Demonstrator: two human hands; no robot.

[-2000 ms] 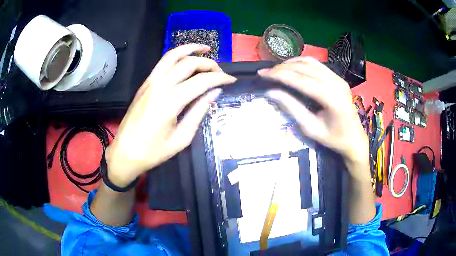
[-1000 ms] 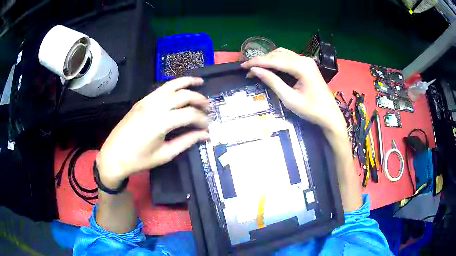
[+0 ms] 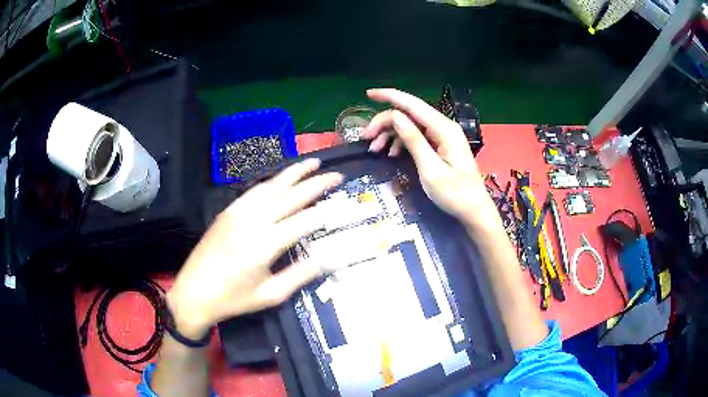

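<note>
The open tablet (image 3: pixel 373 287), with a glaring white interior, black strips and an orange flex cable (image 3: pixel 386 363), lies tilted in the black foam tray (image 3: pixel 483 326). A circuit board (image 3: pixel 349 211) shows at its far end. My left hand (image 3: pixel 260 244) is spread over the tablet's upper left, slightly blurred, with nothing visible in it. My right hand (image 3: pixel 439 159) is at the tray's far edge, fingers bent; whether a small part is between the fingertips cannot be told.
A blue bin of small metal parts (image 3: pixel 252 155) and a round dish (image 3: pixel 353 128) stand behind the tray. White rolls (image 3: pixel 128 174) are at left above a coiled black cable (image 3: pixel 128 318). Tools (image 3: pixel 536 240), circuit boards (image 3: pixel 574 167) and a white cable (image 3: pixel 587 267) lie at right.
The view has shifted, and the bench and tray sit lower in it. My hands have moved off the tablet's far end: the left lies over its left side, the right at the tray's far edge.
</note>
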